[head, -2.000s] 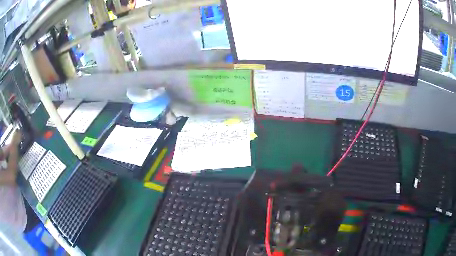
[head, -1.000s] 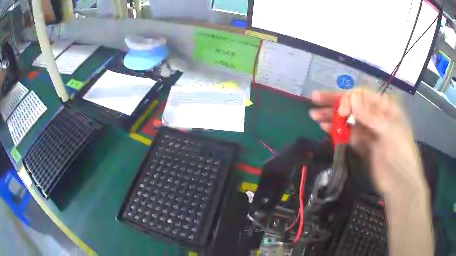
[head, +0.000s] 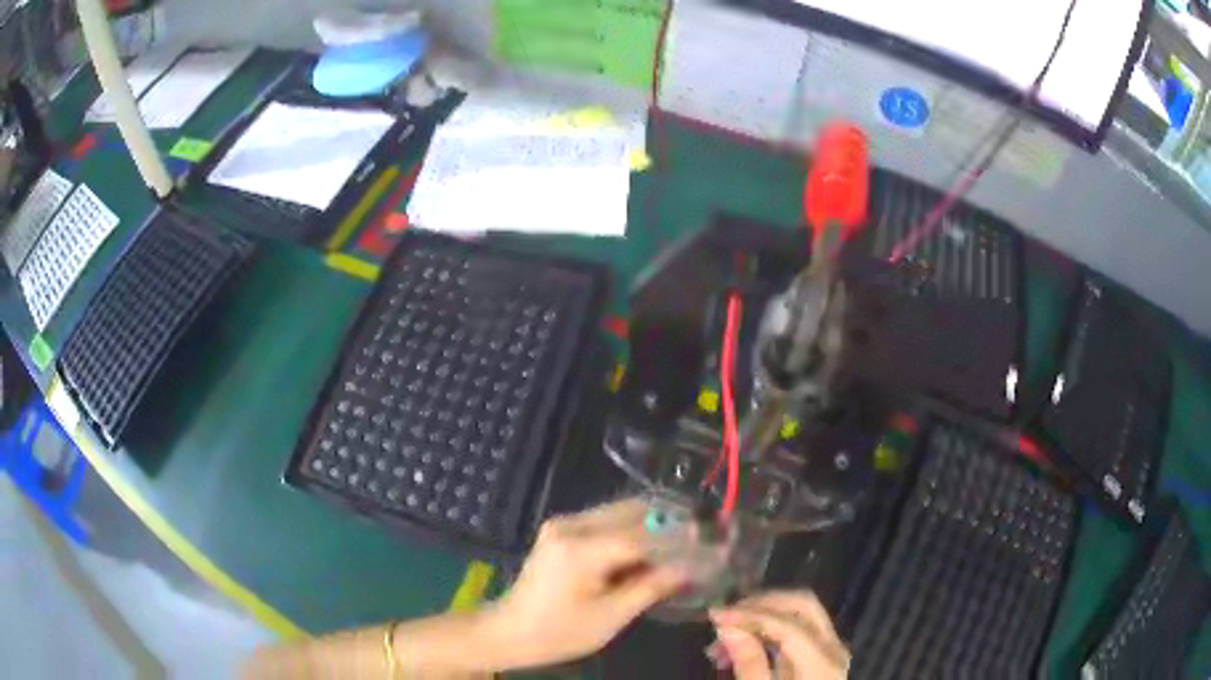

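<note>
The black test fixture (head: 664, 345) stands at the centre right. Its red toggle handle (head: 838, 179) points up, above the grey metal linkage (head: 804, 339). A red wire (head: 730, 399) runs down the fixture's front. My left hand (head: 584, 585) is at the fixture's front left, its fingertips on the clear nest (head: 704, 551). My right hand (head: 784, 638) is just right of it at the bottom edge, partly cut off, thumb and fingers close together. Blur hides whether either hand holds a small component.
A black tray of small shiny parts (head: 438, 385) lies left of the fixture. Another tray (head: 976, 558) lies right. More black trays (head: 1102, 385) are behind right and far left (head: 153, 312). Papers (head: 525, 173), a blue-white cap (head: 369, 56) and the monitor (head: 1009, 40) are behind.
My right hand has let go of the red handle and moved down to the fixture's front. My left hand has come into view at the nest. The view has tilted down.
</note>
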